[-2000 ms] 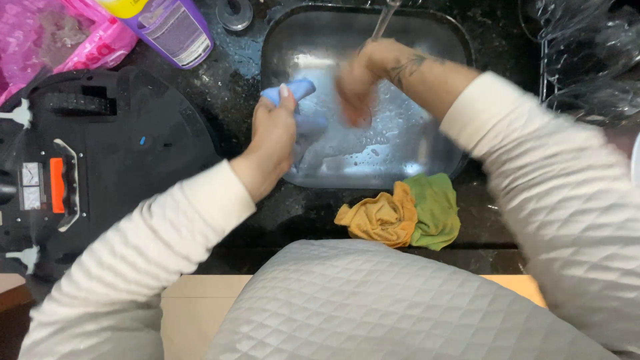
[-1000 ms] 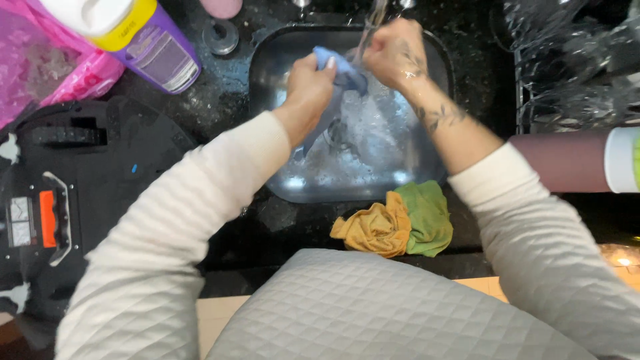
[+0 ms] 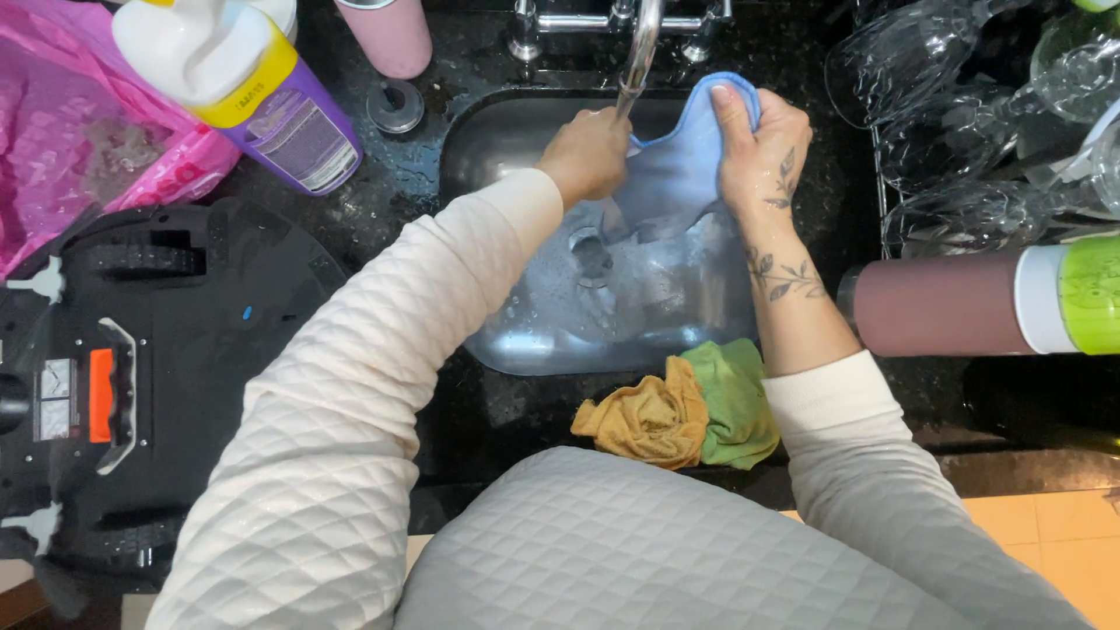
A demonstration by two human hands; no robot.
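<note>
A wet blue cloth (image 3: 669, 179) hangs stretched between my two hands over the metal sink (image 3: 534, 354). My left hand (image 3: 592, 156) grips its left side, right beside the end of the chrome faucet (image 3: 646, 39). The thumb of my right hand (image 3: 763, 144) presses on the upper right corner of the cloth, with the fingers behind it. Below the cloth the sink drain (image 3: 591, 256) shows, and the basin is wet. A crumpled yellow cloth (image 3: 652, 416) and a green cloth (image 3: 735, 402) lie touching on the counter's near edge.
An upturned robot vacuum (image 3: 201, 324) lies at left, below a pink plastic bag (image 3: 52, 131) and a purple bottle (image 3: 306, 131). A pink cup (image 3: 389, 39) and a dark round stopper (image 3: 395, 107) are behind. At right are glasses on a rack (image 3: 945, 166) and a brown cylindrical container (image 3: 941, 297).
The blue cloth, bunched in my left hand before, is now spread between both hands. My right hand has moved to the cloth's right side and holds it. The view has shifted.
</note>
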